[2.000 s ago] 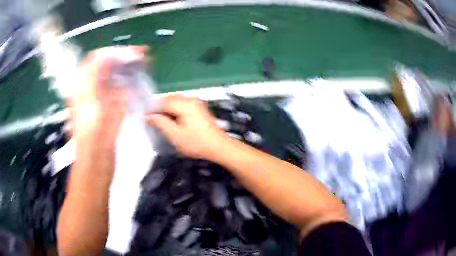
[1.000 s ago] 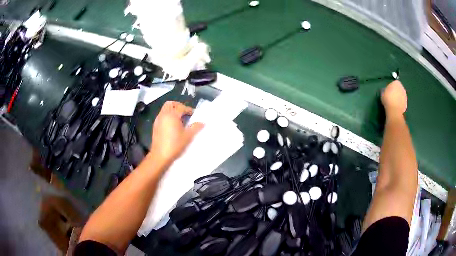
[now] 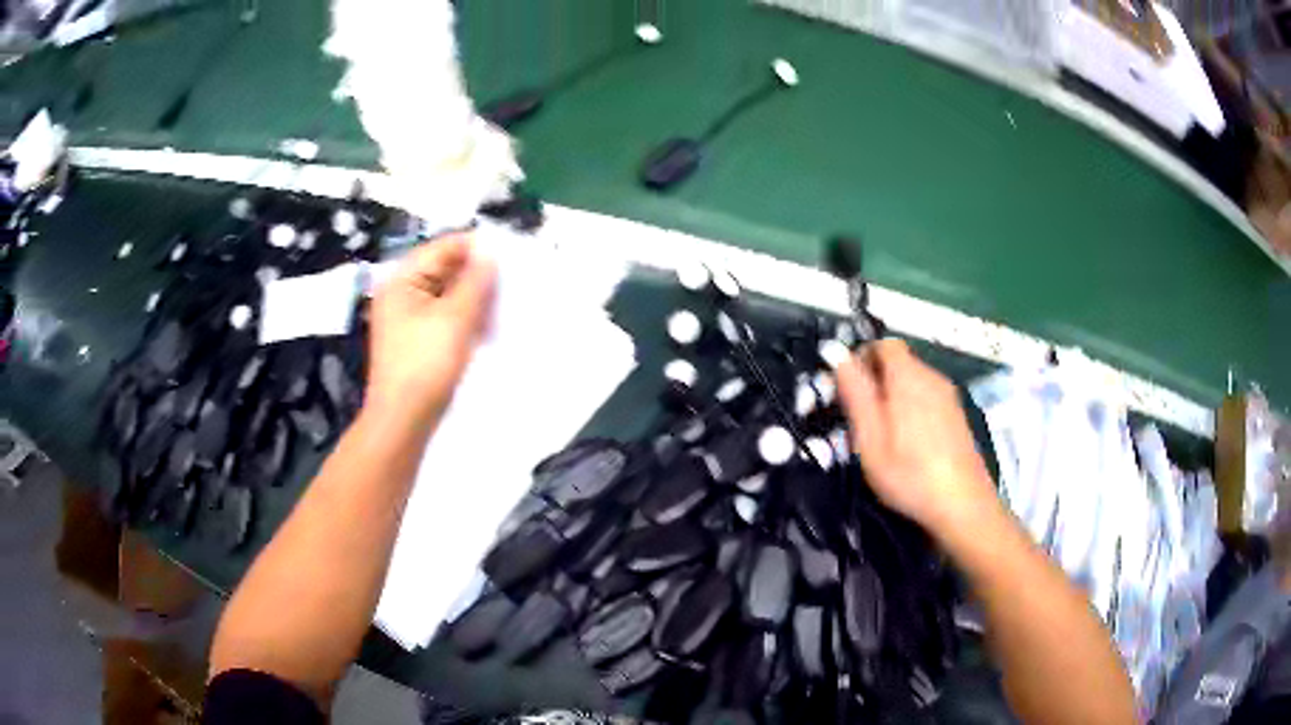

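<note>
A stack of white poly bags (image 3: pixel 489 411) lies fanned between two heaps of black units. My left hand (image 3: pixel 425 319) is at the upper left edge of the stack, its fingertips pinched together; whether they grip a bag is unclear. My right hand (image 3: pixel 906 425) is above the right heap (image 3: pixel 666 567), fingers closed on the thin stem of a black unit (image 3: pixel 845 259). The unit's dark end points up, near the belt rail; its other end is hidden or blurred. The second heap of units (image 3: pixel 213 411) is at left.
Two units lie on the green belt (image 3: pixel 673 162). White bunched material (image 3: pixel 425 113) hangs over the white edge rail (image 3: pixel 793 295). A white paper slip (image 3: pixel 307 303) lies on the left heap. Glossy clear-white sleeves (image 3: pixel 1104 496) are piled at right. A small brown box (image 3: pixel 1252 460) is at far right.
My right hand has come back from the belt to above the right heap, now with a unit from the belt. My left hand has moved slightly up and left along the bags.
</note>
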